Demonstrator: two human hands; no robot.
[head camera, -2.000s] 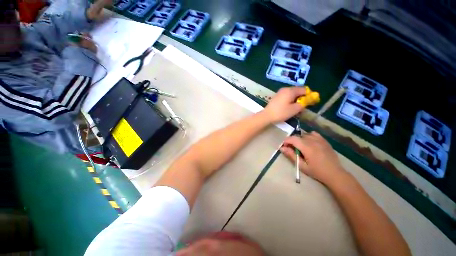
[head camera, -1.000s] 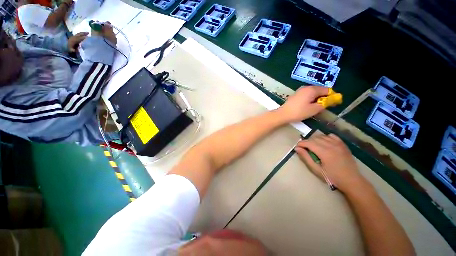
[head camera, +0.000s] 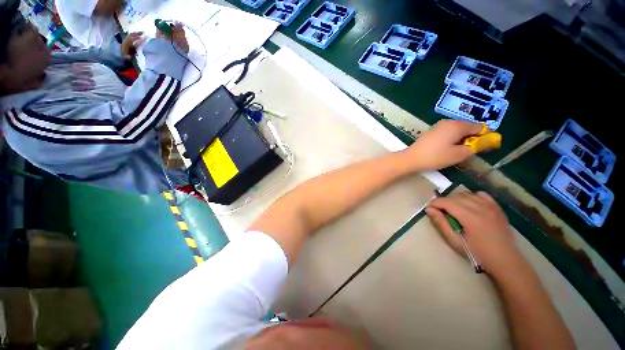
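My left hand (head camera: 449, 145) reaches over the worn metal rail at the belt edge, with bright yellow finger cots (head camera: 484, 140) on its fingertips. I cannot tell if it grips anything. My right hand (head camera: 476, 219) rests on the beige mat (head camera: 404, 287), closed on a green pen-type tool (head camera: 454, 223) whose thin shaft points back toward the wrist. Light-blue plastic housings with dark parts inside lie in pairs on the dark green belt. The nearest housings are one pair (head camera: 471, 106) beyond my left hand and another (head camera: 579, 190) to its right.
A pale strip (head camera: 524, 148) lies angled at the belt edge. A black box (head camera: 236, 160) with a yellow label stands left, with cables on it. Pliers (head camera: 241, 66) lie beyond it. A person in a grey striped sleeve (head camera: 147, 109) sits at left. A dark gap splits the mats.
The view has shifted, so the bench, box and housings sit differently in the picture. The green tool has turned in my right hand since the earliest frame. Both hands stay near the rail.
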